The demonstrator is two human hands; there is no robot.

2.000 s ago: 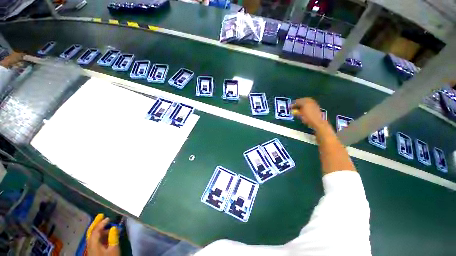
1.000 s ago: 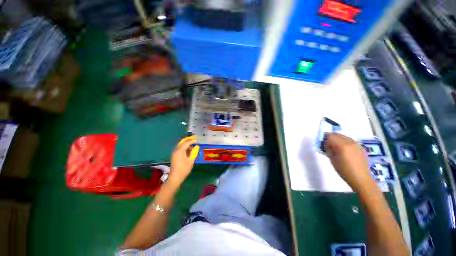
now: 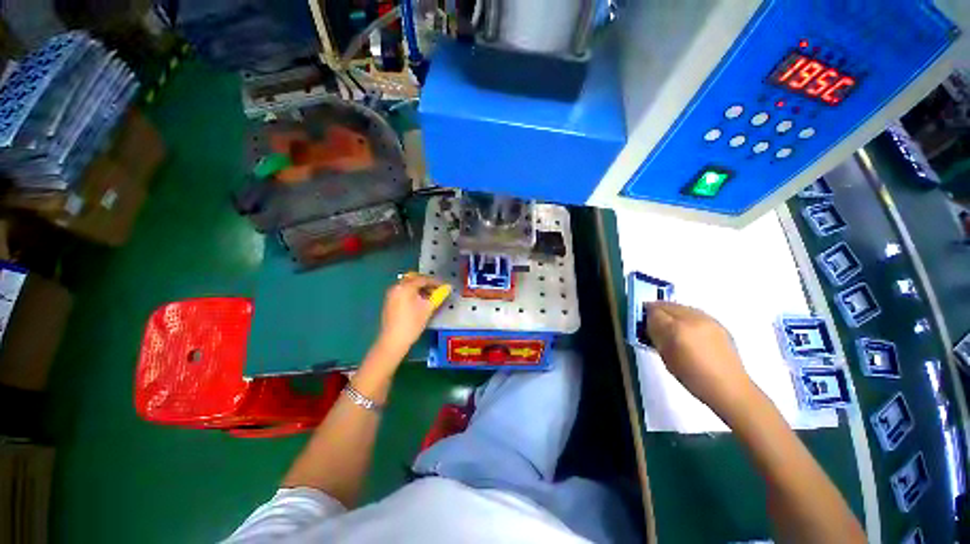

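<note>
A panel (image 3: 488, 272) sits in the orange-brown fixture (image 3: 490, 294) on the perforated base plate (image 3: 537, 298), just under the press head (image 3: 498, 225). My left hand (image 3: 417, 303), with yellow finger cots, is at the base plate's left edge beside the fixture and holds no panel that I can see. My right hand (image 3: 686, 338) grips the lower part of another panel (image 3: 645, 295) at the left edge of the white paper sheet (image 3: 707, 271). My right fingertips are partly hidden by the hand.
The blue and white heat press (image 3: 521, 128) stands overhead; its controller (image 3: 792, 106) reads about 195C. Two panels lie on the paper at right, beside the conveyor belt (image 3: 915, 351) with its row of panels. A red stool (image 3: 197, 356) and dark spare tooling (image 3: 330, 170) are at left.
The view has turned from the belt to the press. Since one second ago, my right hand has moved left across the paper with its panel, and my left hand has shifted slightly up beside the fixture.
</note>
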